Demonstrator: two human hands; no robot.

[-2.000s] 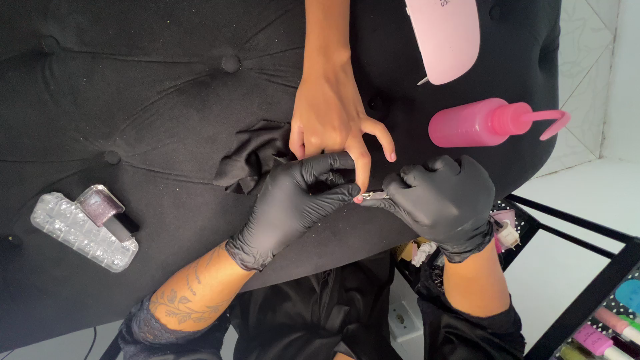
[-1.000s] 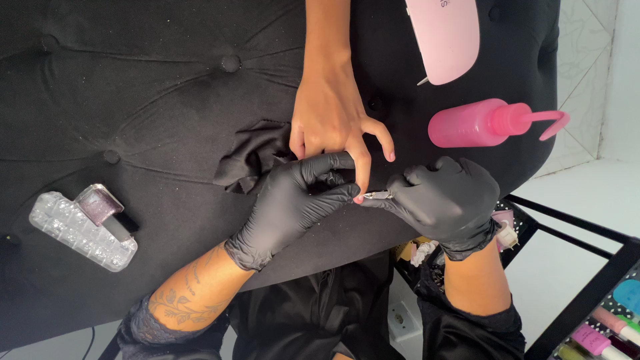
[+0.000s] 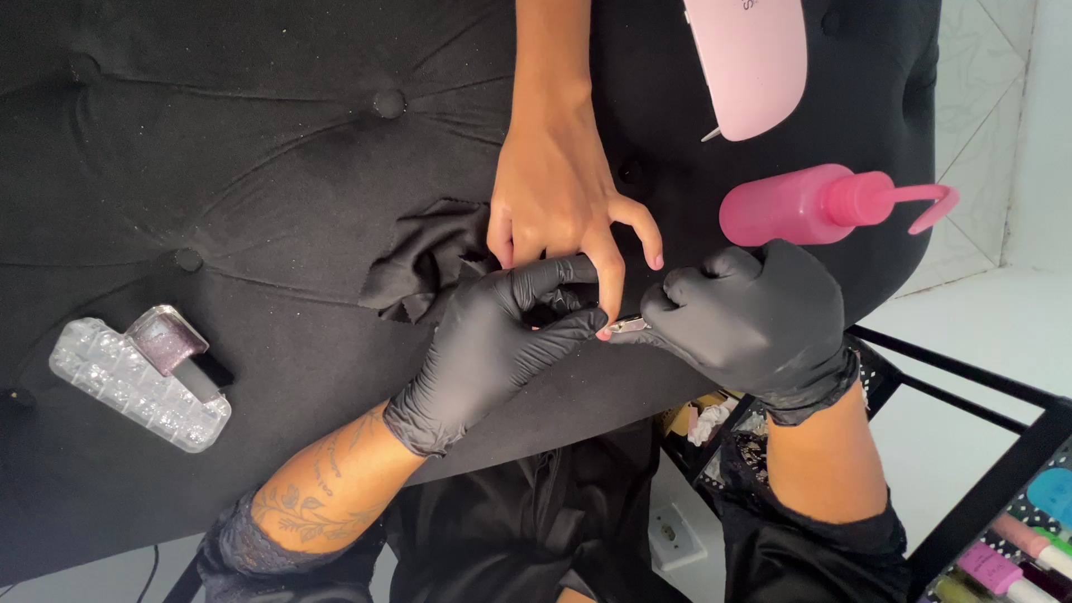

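Note:
Another person's hand (image 3: pixel 557 180) rests palm down on the black tufted upholstery (image 3: pixel 276 209), its index finger reaching toward me. My left hand (image 3: pixel 502 347), in a black glove, holds that finger near its tip between thumb and fingers. In my right hand (image 3: pixel 745 322), also gloved in black, is a small metal cuticle nipper (image 3: pixel 628 325); its jaws are at the fingertip, beside the nail. My right palm and fingers hide most of its handles. A crumpled black cloth (image 3: pixel 427 260) lies just left of the person's hand.
A pink squeeze bottle (image 3: pixel 791 207) with a bent spout lies right of the hands, below a pink device (image 3: pixel 754 67). At the left, a nail polish bottle (image 3: pixel 167 339) leans on a clear compartment box (image 3: pixel 126 385). A black metal-framed cart (image 3: pixel 988 519) with bottles stands at the lower right.
My right hand has shifted and turned slightly at the fingertip, the metal nipper still in it. My left hand and the person's hand have stayed in place.

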